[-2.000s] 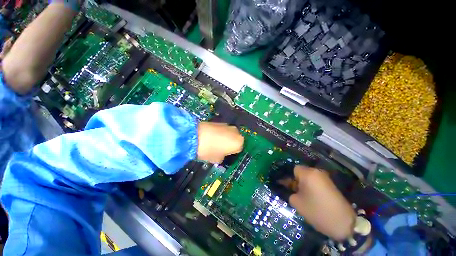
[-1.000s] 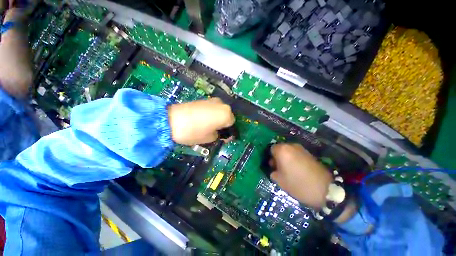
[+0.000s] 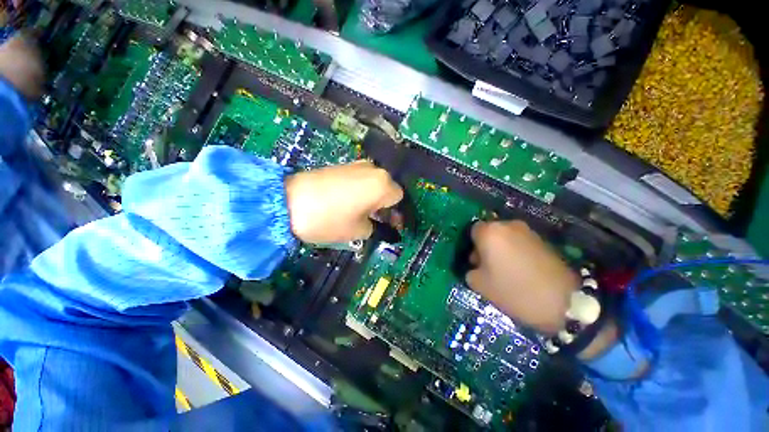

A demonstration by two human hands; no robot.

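The main circuit board (image 3: 434, 291) lies tilted in its black carrier (image 3: 316, 299) in front of me, with a mounted yellow part (image 3: 378, 292) near its left edge. My left hand (image 3: 346, 204) is over the board's upper left corner, fingers bent down, with dark coverings on the fingertips. My right hand (image 3: 518, 274) is over the board's right part, fingers curled down, fingertips dark and partly hidden. Whether either hand holds a component cannot be seen. A narrow circuit board (image 3: 485, 148) lies beyond the main board.
Beyond the conveyor rail (image 3: 367, 84) are a black bin of grey components (image 3: 548, 51), a heap of yellow components (image 3: 696, 105) and a plastic bag (image 3: 392, 13). More boards (image 3: 270, 131) lie to the left. Another person's arm (image 3: 18, 67) is at the far left. A blue cord (image 3: 674, 268) runs by my right wrist.
Over two seconds my right hand has moved up and left over the board, and my left hand has shifted slightly left. The view has shifted, so the bins sit higher. The other person's arm has moved left.
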